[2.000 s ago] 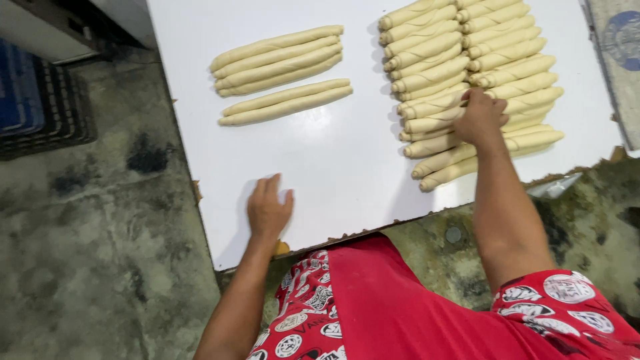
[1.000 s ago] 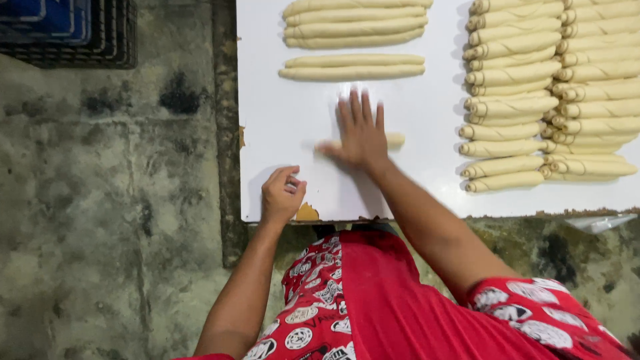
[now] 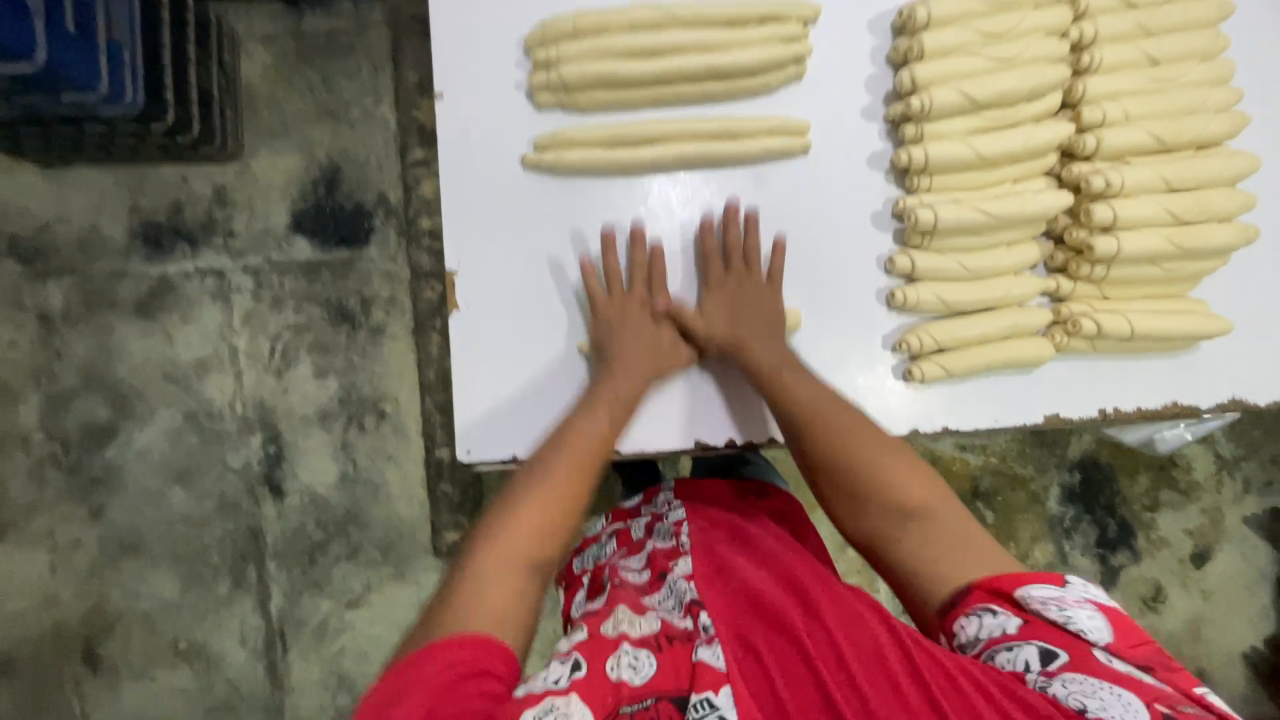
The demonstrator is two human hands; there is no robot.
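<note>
My left hand [image 3: 634, 325] and my right hand [image 3: 738, 300] lie palms down side by side, fingers spread, thumbs touching. Under them is a dough roll [image 3: 793, 321]; only its ends show past the hands. Beyond my hands, a pair of long dough strands [image 3: 668, 152] lies side by side on the white tabletop [image 3: 500, 300]. Farther off is a group of several long dough strands [image 3: 670, 68], touching each other. To the right, shorter rolled dough pieces [image 3: 980, 300] with spiral ends are lined up in two columns, some stacked on others.
The worn near edge of the table [image 3: 1100, 412] runs in front of my body, with a clear plastic piece [image 3: 1170, 432] below it at the right. Stacked dark and blue plastic crates [image 3: 120, 80] stand on the stained concrete floor [image 3: 230, 400] at the left.
My right hand was at the rolled pieces on the right, then came left onto a dough roll. My left hand, beside that roll one second ago, now lies spread on it too.
</note>
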